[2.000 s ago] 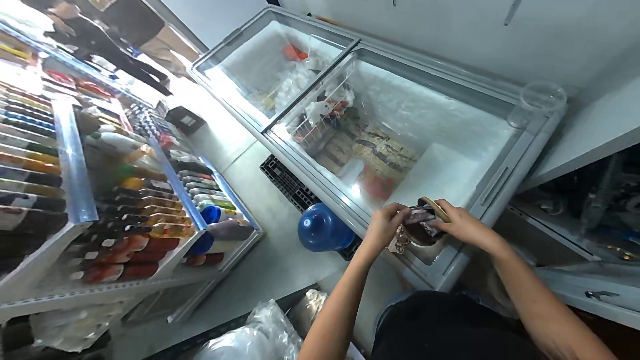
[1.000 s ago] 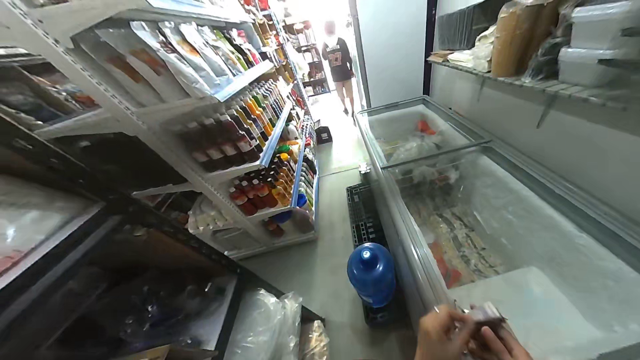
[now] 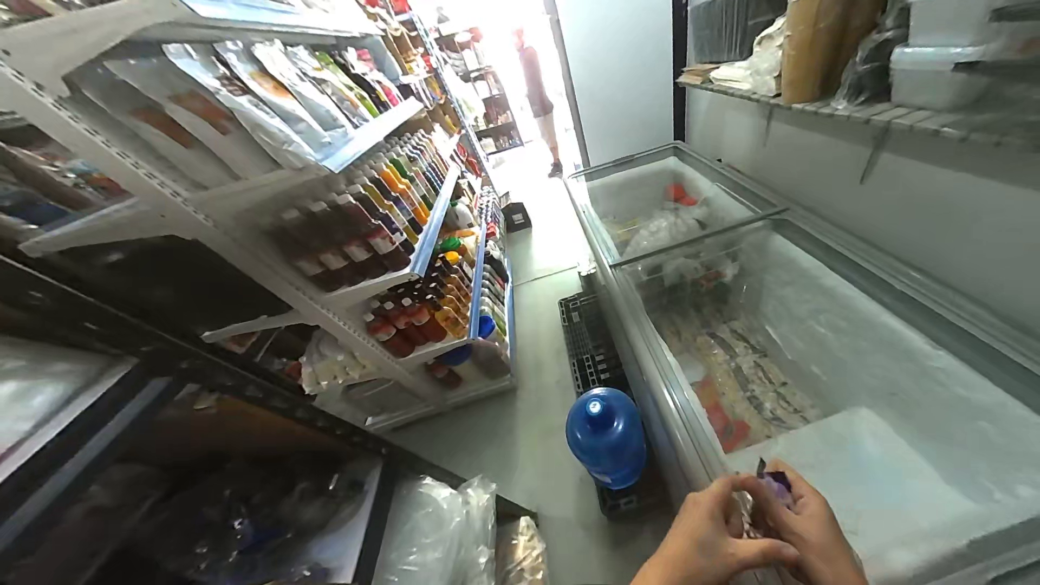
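Observation:
Both my hands are close together at the bottom right, above the near edge of a glass-topped chest freezer (image 3: 650,349). My left hand (image 3: 715,532) has its fingertips pinched at a small purple and dark item (image 3: 776,485), too small to name. My right hand (image 3: 808,520) is curled around the same item, its fingers touching those of the left. Something pale, perhaps a chain or cord, shows between the fingers. Through the glass below lie packed frozen goods (image 3: 751,374) and a red package (image 3: 719,414).
A blue water jug (image 3: 605,439) stands by a black plastic crate (image 3: 581,333) along the freezer. Shelves of sauce bottles (image 3: 357,236) and pouches line the left. Clear plastic bags (image 3: 439,528) lie at the bottom. A person (image 3: 536,89) stands in the bright doorway. A wall shelf (image 3: 853,114) holds containers.
The view has swung up toward the aisle since two seconds ago. My hands stay together around a small item. The person in the doorway has turned or shifted compared with one second ago.

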